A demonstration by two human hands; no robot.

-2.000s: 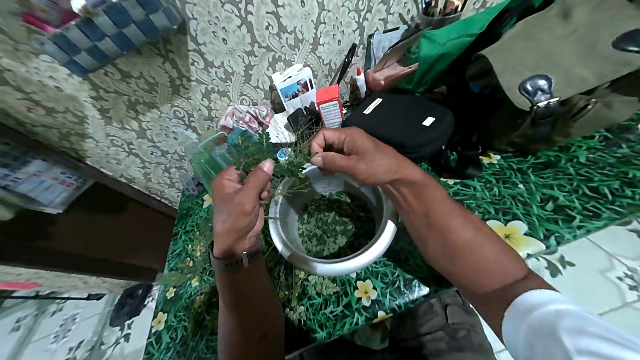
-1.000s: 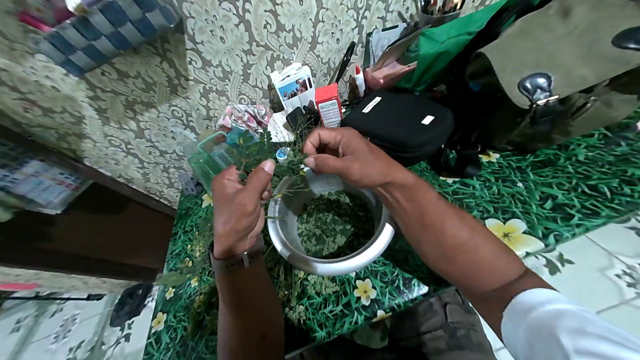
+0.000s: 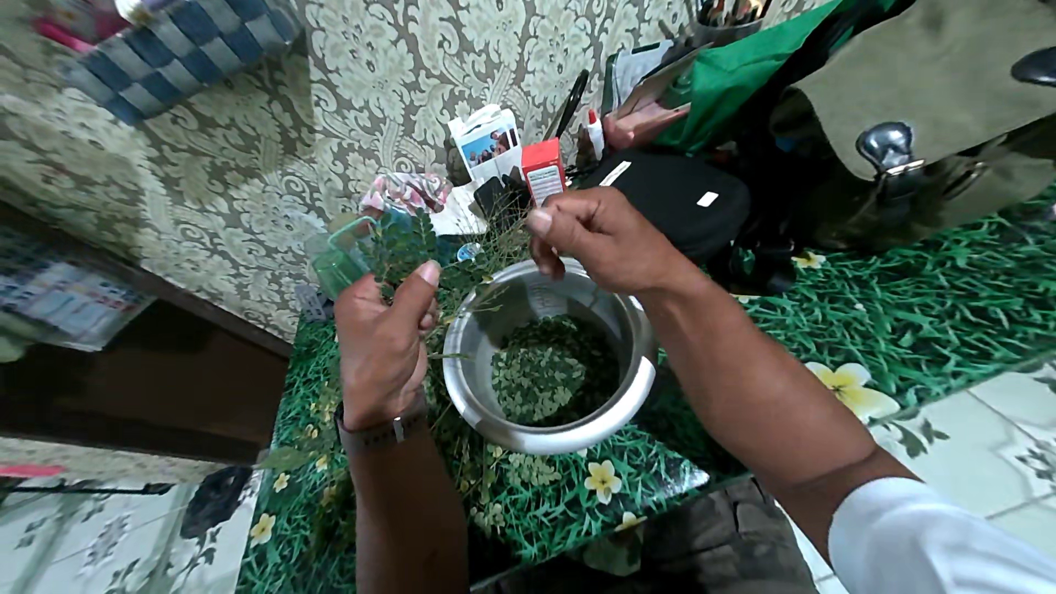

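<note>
My left hand [image 3: 388,342], with a band on its wrist, grips thin green stems of a leafy sprig [image 3: 412,252] at the left of a round metal pot [image 3: 635,396]. Small loose green leaves [image 3: 540,379] lie inside the pot. Above the pot's far rim is my right hand [image 3: 598,239], its thumb and index finger pinched close together near the fine bare stem tips. Whether anything is between those fingertips cannot be made out. More stems with leaves hang below my left hand, beside the pot.
The table bears a grass-and-flower patterned cover [image 3: 932,305]. Behind the pot are a red and white box [image 3: 543,169], a black case [image 3: 685,198] and a green plastic container [image 3: 338,260]. An olive bag [image 3: 932,107] stands at the right. A woven basket [image 3: 186,54] is at upper left.
My right hand has moved a little right, away from my left hand, which stays about where it was with the stems.
</note>
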